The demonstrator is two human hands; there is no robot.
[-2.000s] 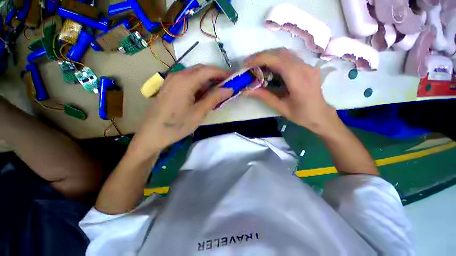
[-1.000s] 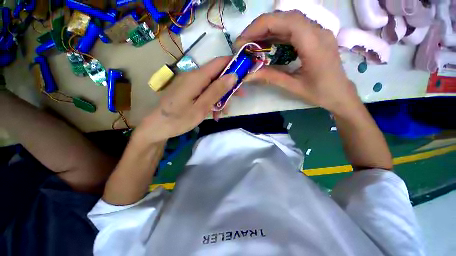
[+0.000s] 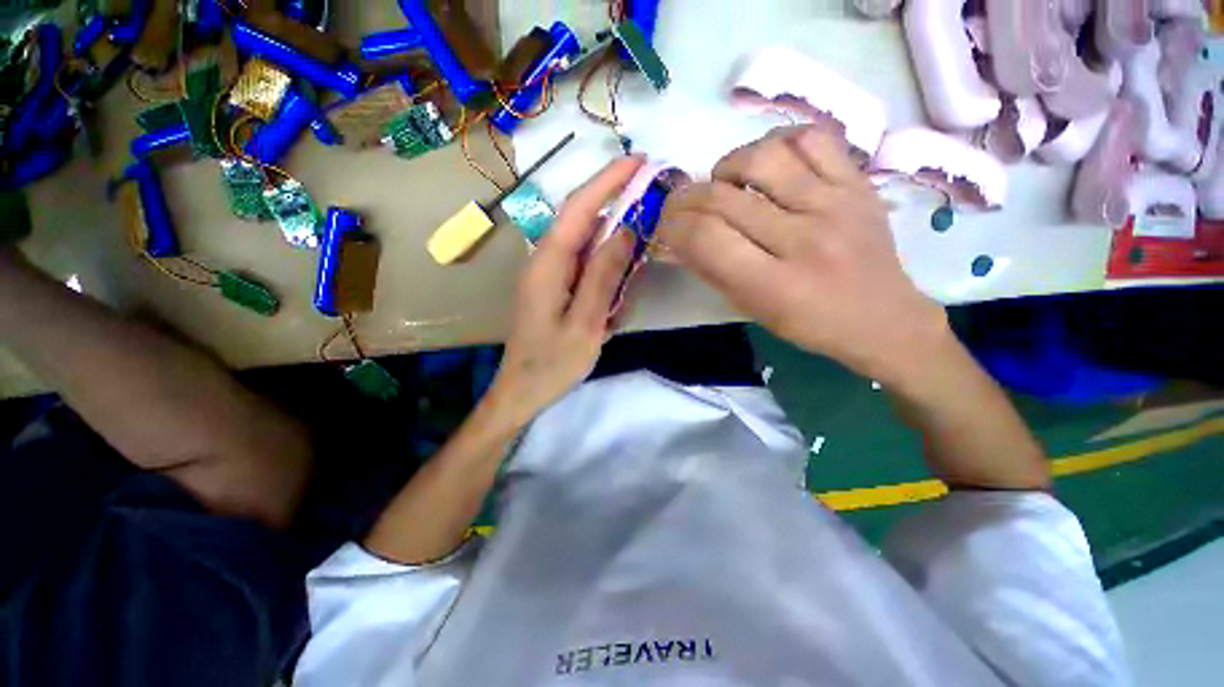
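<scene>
My left hand [image 3: 571,289] holds a pale pink housing half [image 3: 622,201] near the front edge of the bench. A bright blue battery [image 3: 647,215] lies inside it, partly covered by my fingers. My right hand [image 3: 792,235] is closed over the right side of the housing, with its fingertips at the battery's upper end. The circuit board and wires at that end are hidden behind my right hand, so I cannot tell what its fingers pinch.
A screwdriver [image 3: 463,231] lies left of my hands beside a small green board [image 3: 526,211]. Wired blue batteries [image 3: 289,128] are heaped at left. Pink shells [image 3: 946,61] are heaped at right, near green discs [image 3: 983,266] and a red item [image 3: 1165,248]. A neighbour's arm [image 3: 148,389] is at left.
My right hand has closed over the housing's upper end, hiding the green board and wires seen there before. My left hand has turned more upright. The whole view has shifted slightly.
</scene>
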